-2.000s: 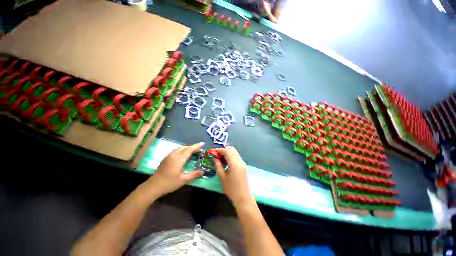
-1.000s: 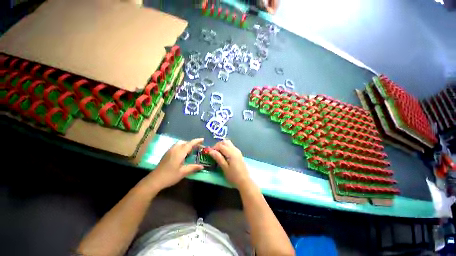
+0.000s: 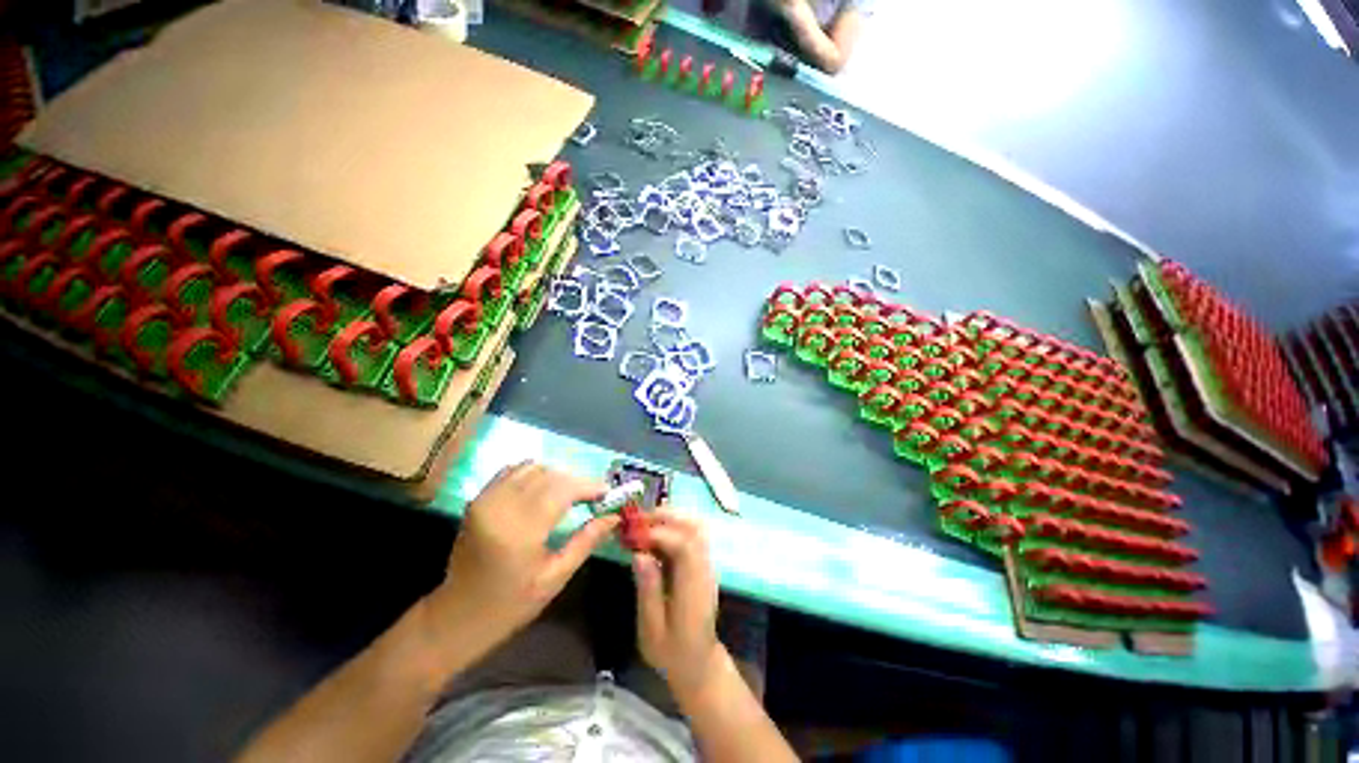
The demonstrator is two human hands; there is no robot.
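My left hand (image 3: 525,534) holds a small module (image 3: 619,498) by its pale edge, just above the table's near edge. My right hand (image 3: 678,584) grips the red loop (image 3: 638,528) of the same module. The black square fixture (image 3: 644,479) lies right behind the module, partly hidden by it. A slim pale hand tool (image 3: 713,473) lies to the right of the fixture. Loose silver-white frames (image 3: 666,391) lie in a pile beyond it.
At left, a cardboard sheet (image 3: 321,134) covers rows of red-looped green modules (image 3: 310,331). A dense block of modules (image 3: 1014,432) stands at right, with stacked module layers (image 3: 1222,358) farther right. Another person's hand (image 3: 817,38) shows at the far edge.
The module has come out of the fixture, towards me, and is now held between both hands. The fixture and the pale tool have come into view. The camera view has shifted slightly.
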